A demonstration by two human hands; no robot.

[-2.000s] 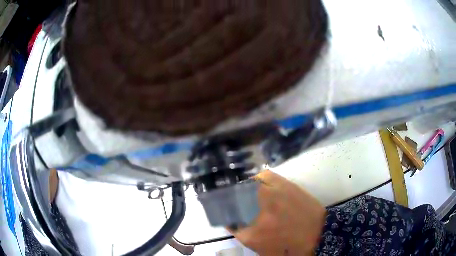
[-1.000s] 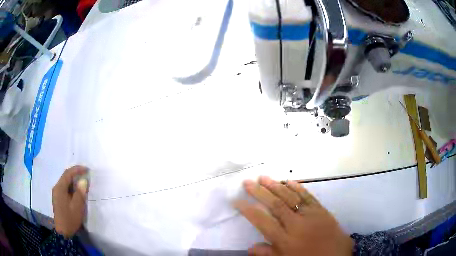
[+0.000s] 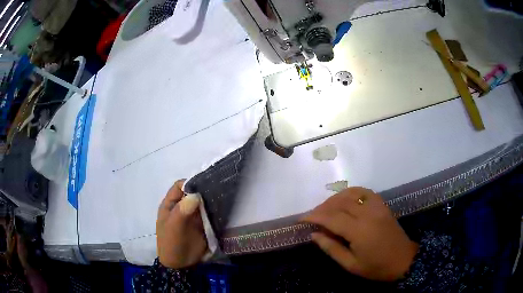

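White lining (image 3: 155, 126) with thin dark lines lies left of the needle plate. Its near edge is lifted beside dark grey fabric (image 3: 221, 186). My left hand (image 3: 182, 232) grips the fabric edge at the lower middle, with a pale yellowish cap on its thumb. My right hand (image 3: 364, 232), with a ring, is over the table's front edge at the measuring tape (image 3: 275, 239); its fingers are partly curled and no fabric shows in it. The presser foot area (image 3: 304, 74) is lit under the machine head (image 3: 287, 28), above and right of the fabric.
A yellow-brown strip (image 3: 457, 80) lies at the right, with a wooden-handled awl (image 3: 471, 75) and a small pink and blue tool (image 3: 495, 75). Two pale patches (image 3: 326, 152) are on the table. A blue strip (image 3: 81, 151) and fabric piles (image 3: 57, 28) are at the left.
The view has shifted, with the machine head now higher. My left hand now holds up the fabric edge, showing the grey side. My right hand has moved off the white fabric to the table's front edge.
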